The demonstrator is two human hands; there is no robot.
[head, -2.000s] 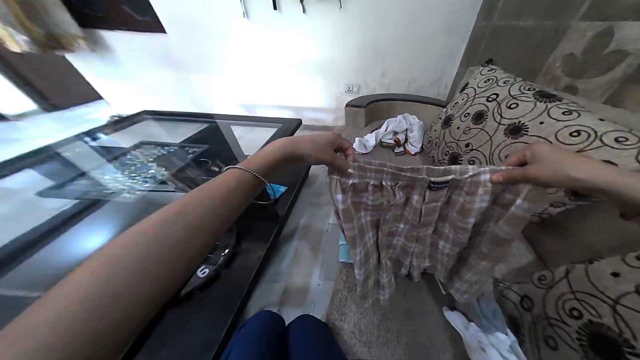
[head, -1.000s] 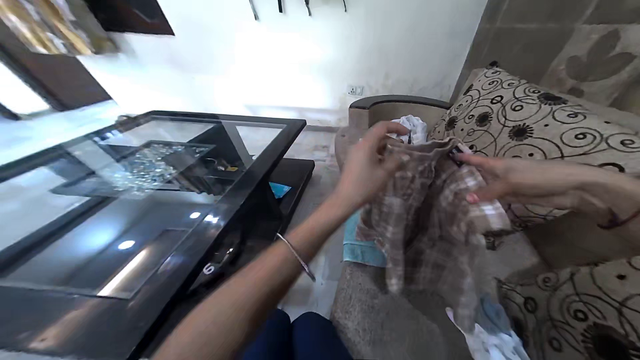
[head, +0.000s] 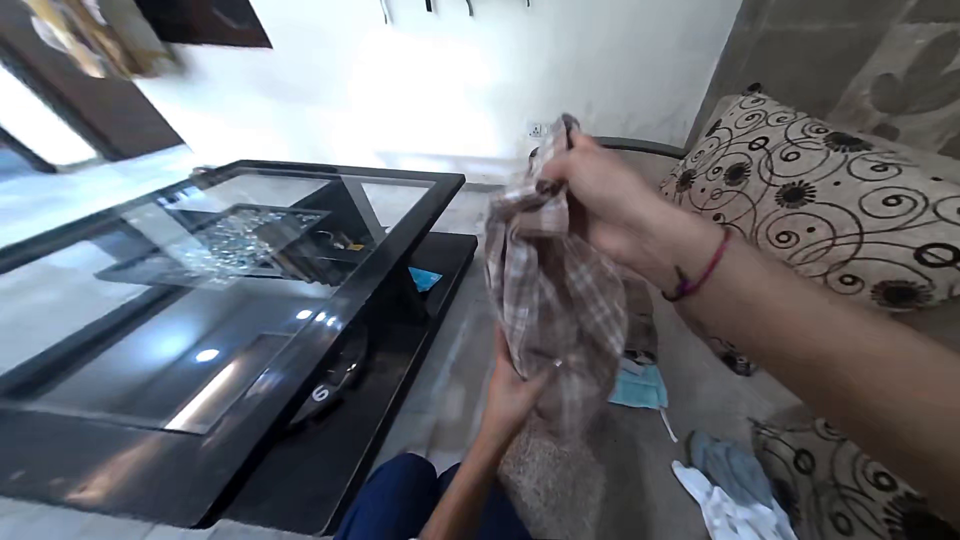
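A brown and white plaid cloth garment (head: 559, 300) hangs gathered in front of me, over the sofa seat. My right hand (head: 600, 191) grips its bunched top edge, with a thread bracelet on the wrist. Lower down, my left hand (head: 514, 390) is at the garment's left side, fingers partly behind the cloth, closed on it. Just right of the garment's lower part, a light blue face mask (head: 640, 386) lies on the seat. Nearer to me on the sofa are a grey-blue cloth (head: 726, 461) and a white cloth (head: 739, 514).
On the left stands a black-framed glass-topped table (head: 390, 281), with a blue item (head: 424, 279) on its lower shelf. Patterned cushions (head: 817, 202) rest on the sofa (head: 637, 465) at right. A white wall with a socket (head: 535, 130) is beyond.
The garment was spread wide by its waistband between both hands; now it hangs bunched. My left hand has moved down from the top edge, and my right hand has moved left and up.
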